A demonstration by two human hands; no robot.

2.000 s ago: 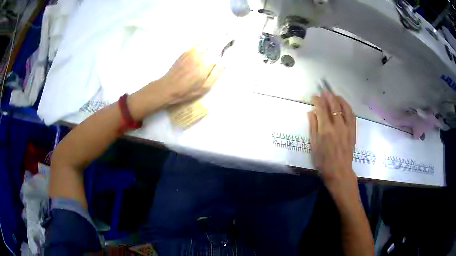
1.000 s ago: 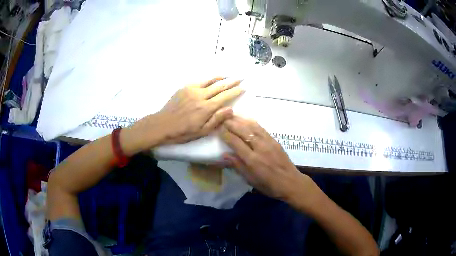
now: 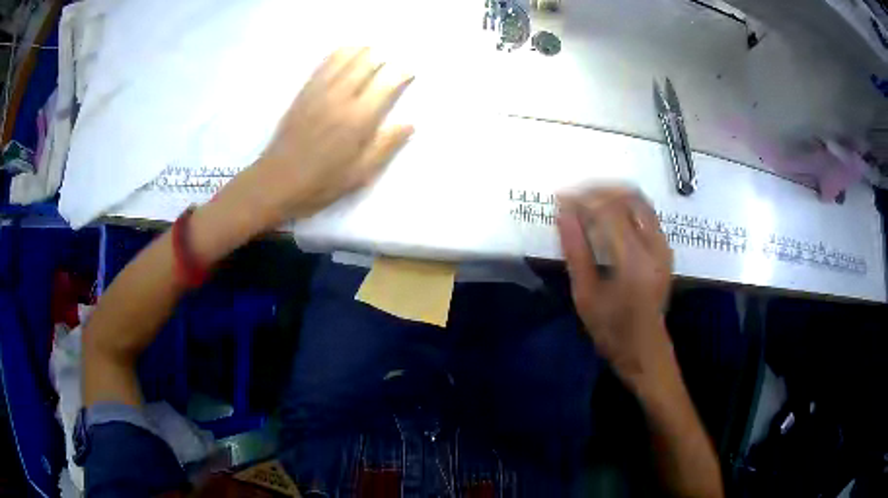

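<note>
White fabric (image 3: 389,219) lies on the white machine table and folds over its front edge; its outline merges with the table. My left hand (image 3: 336,131) lies flat on it with the fingers apart. A tan paper ticket (image 3: 411,290) hangs below the fabric at the front edge, above my lap. My right hand (image 3: 618,263) is blurred over the front edge, right of the fabric, its fingers curled; whether it holds anything is unclear. Thread snips (image 3: 674,136) lie on the machine bed, blades pointing away from me.
The sewing machine's needle plate area (image 3: 510,27) is at the top, with the machine arm (image 3: 828,58) at the upper right. A printed ruler (image 3: 808,255) runs along the front edge. Pink scrap (image 3: 828,170) lies at the right. White cloth (image 3: 39,156) hangs over the blue bin at the left.
The view has tilted down. My right hand has left the fabric beside my left hand and moved right. My left hand has spread on the cloth. Earlier, my right hand put down the snips.
</note>
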